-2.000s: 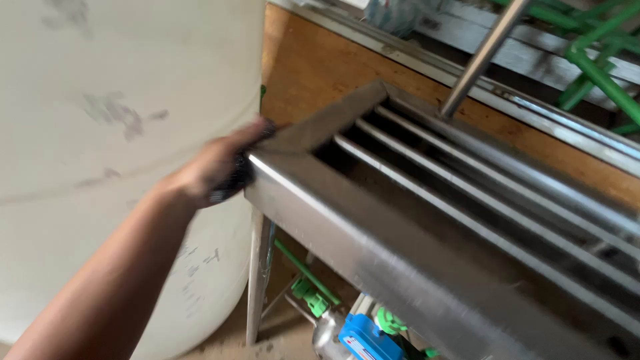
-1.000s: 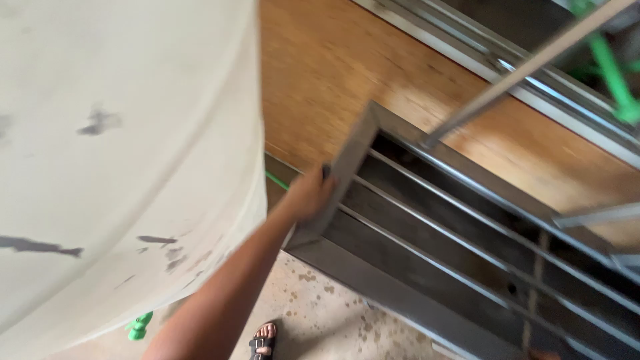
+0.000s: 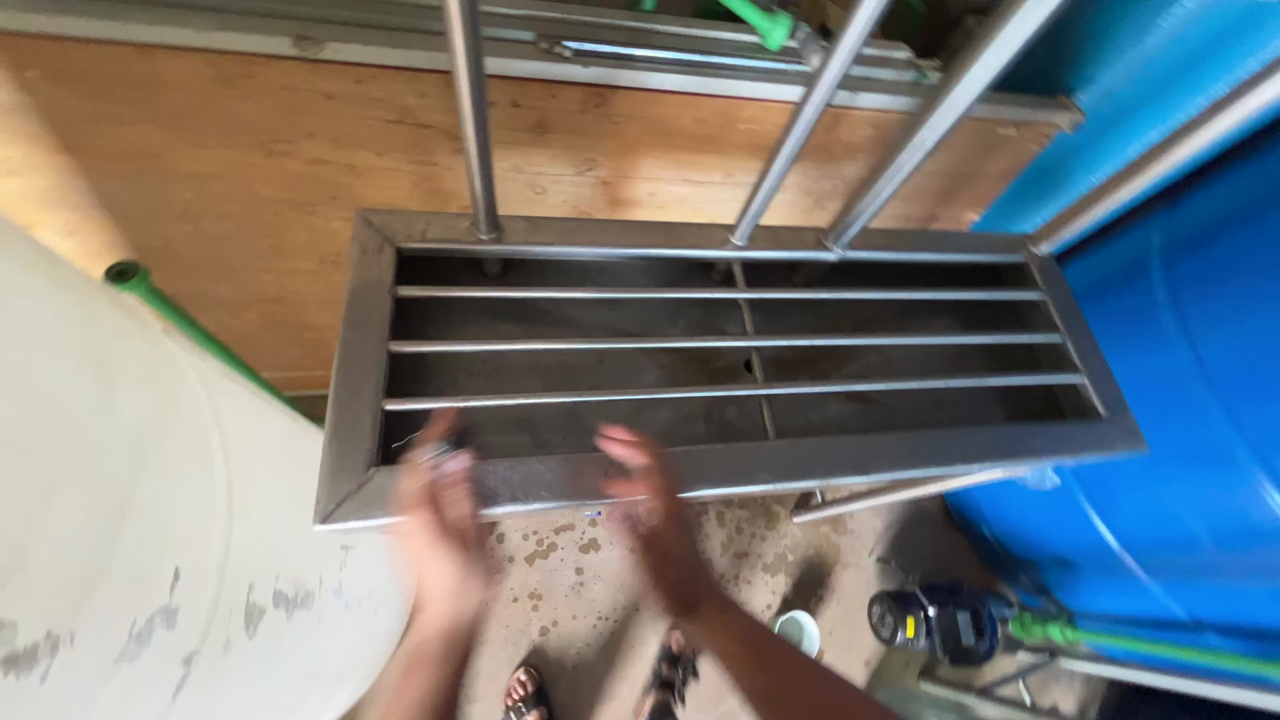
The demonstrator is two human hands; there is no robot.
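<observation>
A long stainless steel frame [image 3: 345, 370] with thin steel bars [image 3: 600, 343] over a recessed metal tray lies across the middle of the view. Over its front left part is my left hand [image 3: 440, 500], blurred, with something small and dark at its fingers; whether it grips this cannot be told. My right hand [image 3: 645, 500] is at the front rim, a little to the right, its fingers apart and nothing seen in them. Steel tubes [image 3: 472, 120] rise from the rear rim.
At left stands a large white tank [image 3: 110, 480], with a green pipe [image 3: 215, 345] behind it. Blue tanks [image 3: 1200, 330] are at right. A wooden panel [image 3: 600, 150] runs behind the frame. Below are a pump [image 3: 935, 622], a small white container [image 3: 797, 633] and my sandalled feet.
My left hand has left the frame's left end rim and is now over its front edge. My right hand has come fully into view beside it. The view has turned to the right.
</observation>
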